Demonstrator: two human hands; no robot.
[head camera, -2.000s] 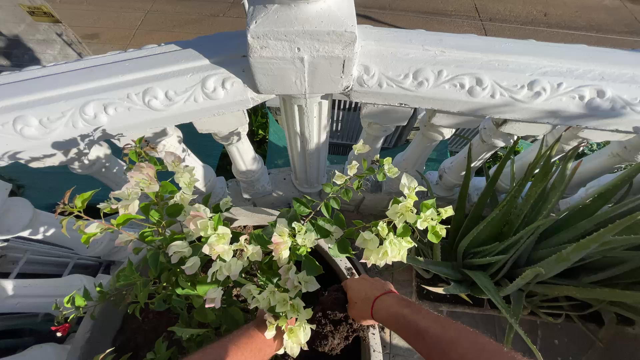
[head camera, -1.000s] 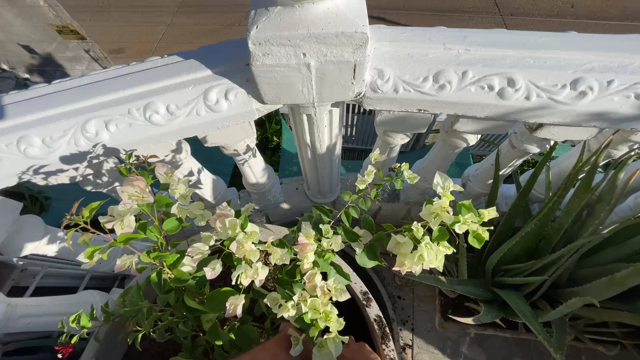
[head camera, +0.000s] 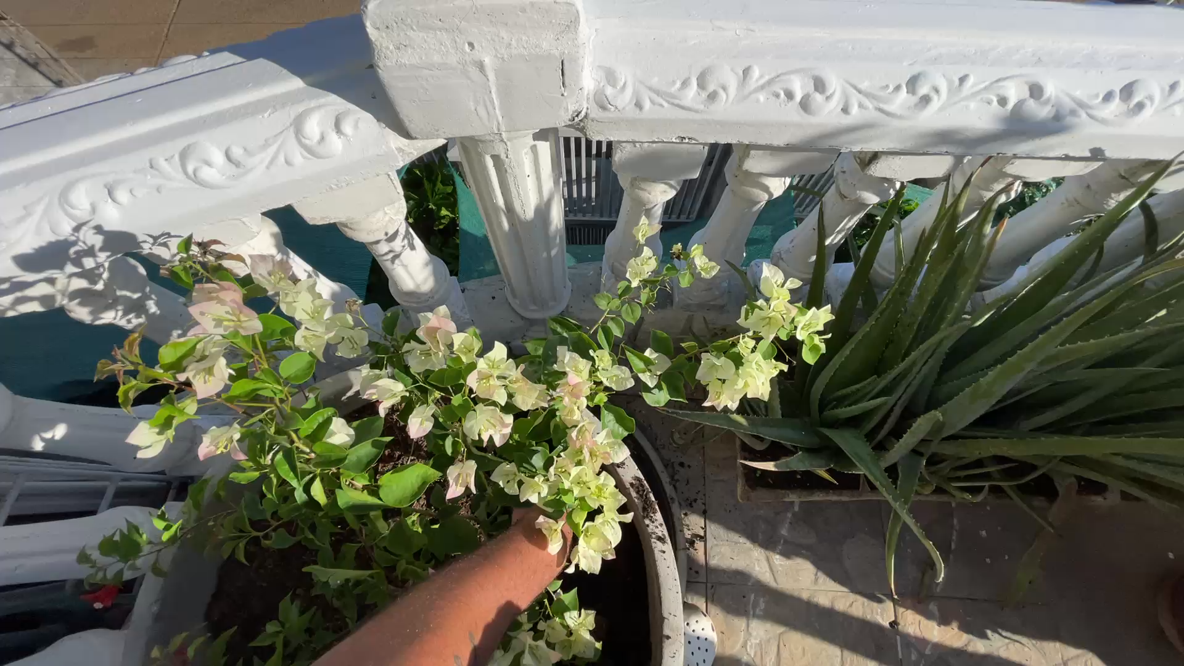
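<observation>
A bougainvillea (head camera: 490, 388) with cream and pink-tinged bracts spreads over a large round planter (head camera: 659, 555) with dark soil inside its rim. My left hand (head camera: 540, 531) reaches from the bottom into the plant; bracts and leaves hide its fingers, so its grip does not show. The forearm crosses above the planter. My right hand is out of view.
A white balustrade (head camera: 832, 83) with scroll relief runs behind the planter. On the right, a spiky aloe-like plant (head camera: 980, 370) fills a low trough (head camera: 795, 492) on the paving tiles (head camera: 795, 592). A perforated white object (head camera: 698, 636) lies beside the planter.
My right hand, at the soil by the planter's right rim two seconds ago, has left the view. My left arm reaches farther in under the flowers.
</observation>
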